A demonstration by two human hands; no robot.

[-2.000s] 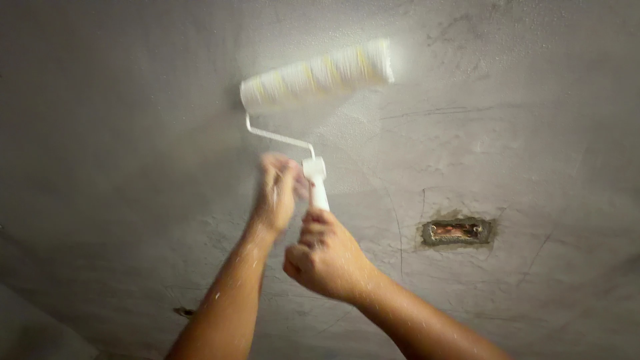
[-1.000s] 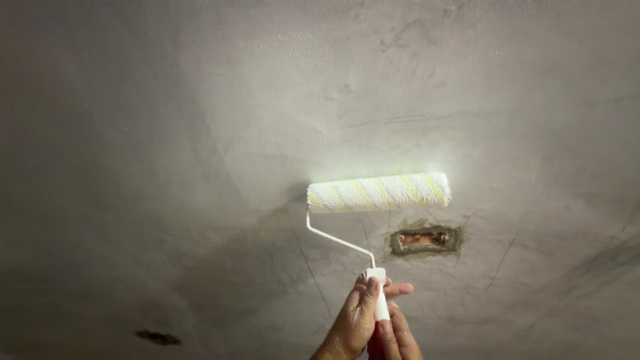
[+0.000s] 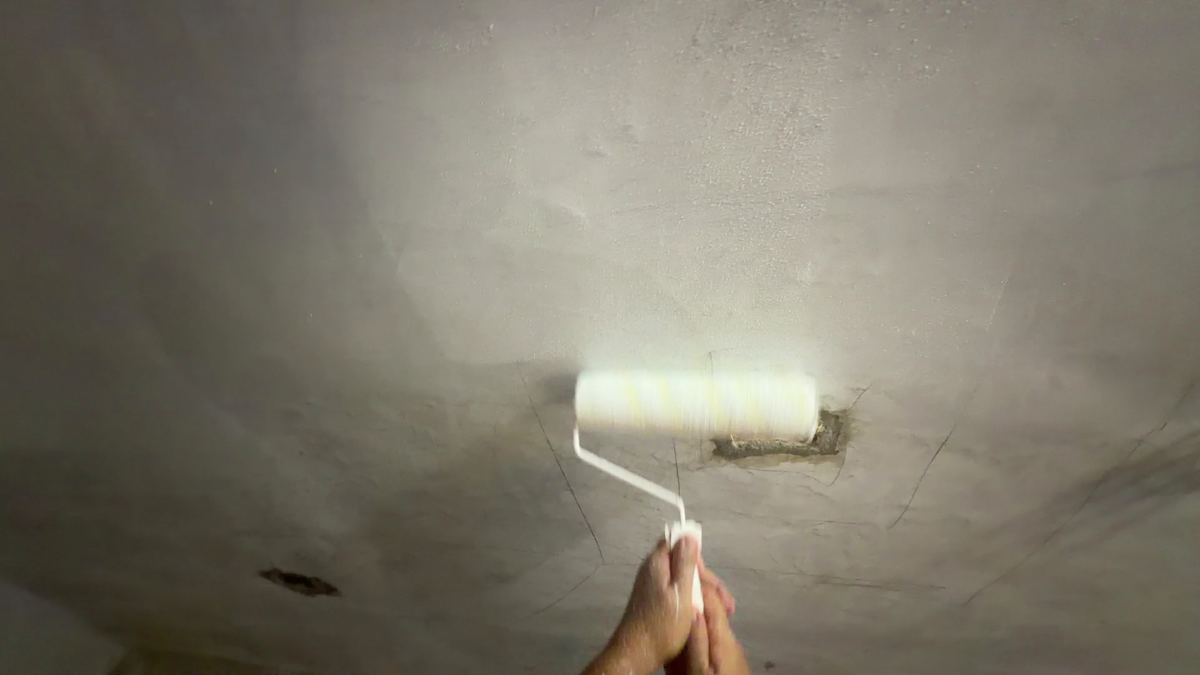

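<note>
A paint roller with a white, yellow-striped sleeve [image 3: 696, 405] lies level against the grey plaster surface [image 3: 450, 281], blurred as if turning. Its bent white wire frame [image 3: 628, 475] runs from the sleeve's left end down to a white plastic handle [image 3: 697, 572]. Around the handle's left side my left hand [image 3: 656, 605] is closed, thumb near the top. My right hand [image 3: 717, 623] grips the same handle from the right and lower down, partly hidden behind the left one. The sleeve's right end covers part of a rectangular recess [image 3: 830, 433] in the plaster.
A smaller dark hole [image 3: 300, 582] opens in the plaster at lower left. Thin cracks [image 3: 567, 469] run below and beside the roller. Small beads of wet texture [image 3: 759, 187] show above the sleeve. A paler surface [image 3: 47, 633] meets the plaster at the bottom left corner.
Two seconds ago the roller was tilted, well above and left of the recess, with my left hand blurred beside the handle. Now the sleeve overlaps the recess, and both hands are on the handle.
</note>
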